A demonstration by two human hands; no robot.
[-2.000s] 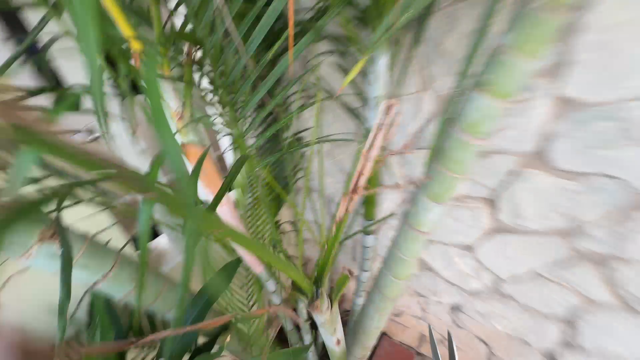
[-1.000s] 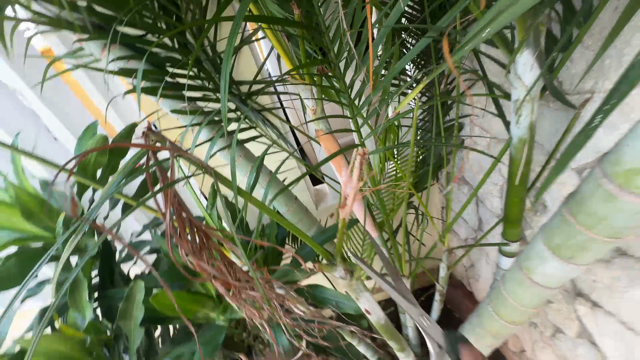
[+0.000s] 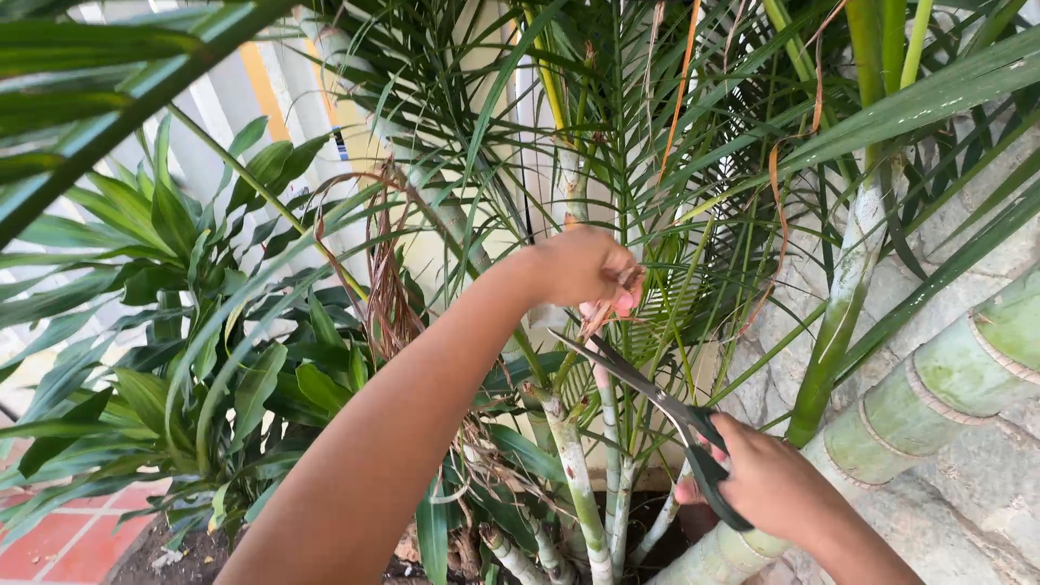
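Note:
My left hand is closed around a dry brown piece of palm stalk near the middle of the head view. Lower and to the right, my right hand holds a pair of scissors by its dark handles, fingers partly hidden behind them. The blades are spread and point up and left, their tips just below the dry piece; whether they touch it I cannot tell. Beneath the blades stands a slim pale palm stem. Shrivelled brown fronds hang left of my left hand.
A thick ringed palm trunk slants across the lower right before a stone wall. Broad-leaved plants fill the left side, above red floor tiles. A large frond crosses the upper left corner close to the camera.
Both hands are now in view among the palm stems; neither shows in the earlier frames. Only blade parts were visible at the bottom edge before, and now the whole scissors are in sight.

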